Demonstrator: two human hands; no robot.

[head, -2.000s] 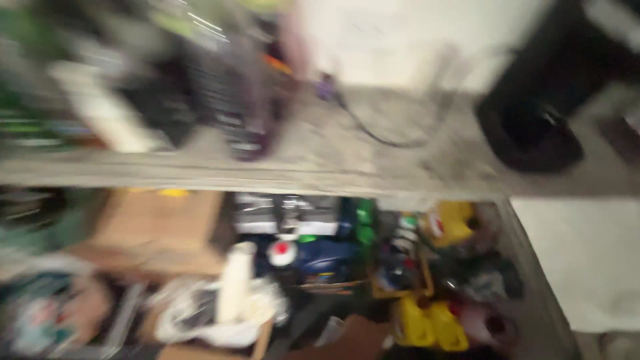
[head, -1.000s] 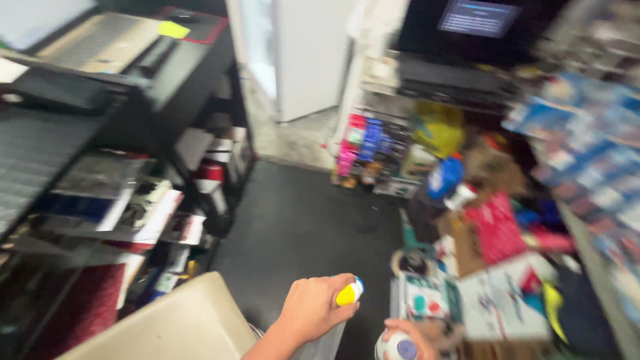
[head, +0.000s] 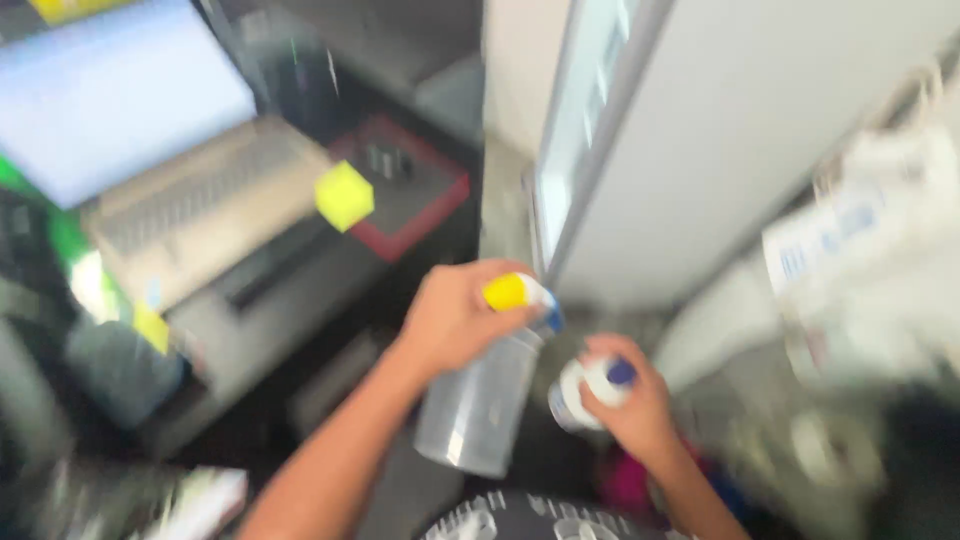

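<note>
My left hand (head: 469,311) grips the top of a clear plastic spray bottle (head: 480,405) by its yellow, white and blue spray head (head: 517,292). The bottle hangs slightly tilted, and no liquid can be made out in it. Just to the right, my right hand (head: 626,397) is closed around a small white bottle (head: 574,397) with a dark blue cap (head: 621,371). The two bottles are close together but apart. Blur hides the small bottle's markings.
At left a laptop (head: 210,195) stands open on a dark desk, beside a yellow sticky note (head: 344,196) and a red-edged mouse pad (head: 390,244) with a mouse. A white door or panel (head: 735,135) rises ahead. White bags (head: 877,225) hang at right.
The view has swung toward the laptop and the white panel. The spray bottle's clear body now shows below my left hand. Both hands were low in the earlier view, each at a bottle.
</note>
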